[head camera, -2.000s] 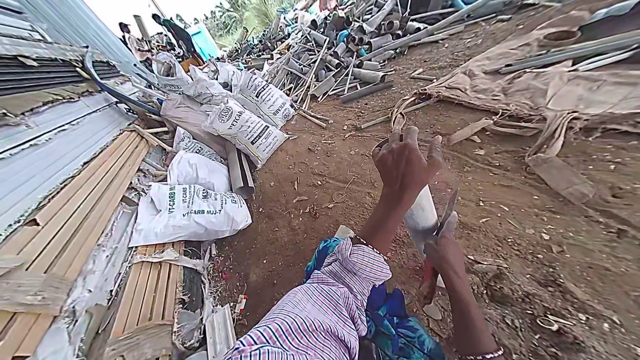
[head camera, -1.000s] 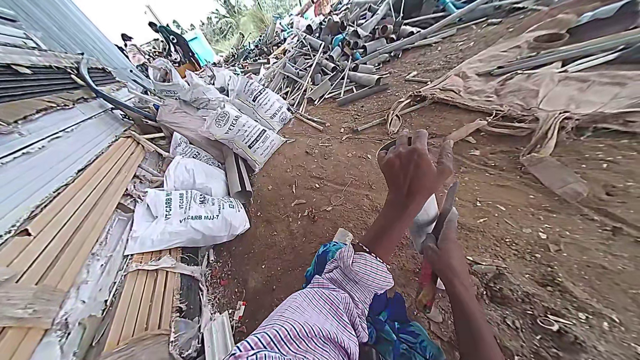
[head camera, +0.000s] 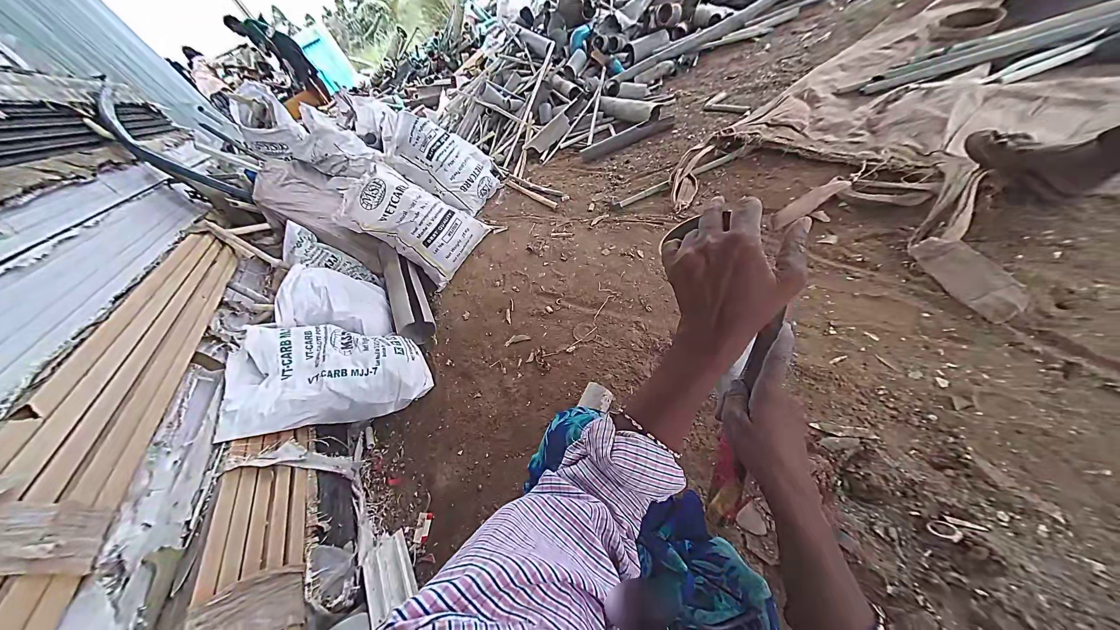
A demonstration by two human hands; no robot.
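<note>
My left hand [head camera: 735,267] grips the upper end of a pale pipe piece, whose round rim [head camera: 682,229] shows by the fingertips. Just below it, my right hand [head camera: 766,407] is closed on a blade-like hand tool [head camera: 766,337] with a reddish handle end [head camera: 726,477] under the palm. The tool lies along the right side of the pipe, close to my left hand. Both hands cover most of the pipe and tool, so the exact contact is hidden. A striped sleeve [head camera: 542,542] covers my left forearm.
Printed white sacks [head camera: 324,376] and bundled tan strips [head camera: 114,376] lie at left. A scrap pipe heap [head camera: 604,79] stands ahead. Sackcloth [head camera: 840,114] bears long pipes [head camera: 1006,57] at upper right, with a person's dark shoe [head camera: 1041,162] over it. People [head camera: 284,52] are far off.
My right hand and the tool have moved up toward my left hand, and less of the pipe shows between them. A dark shoe has come into view at the right.
</note>
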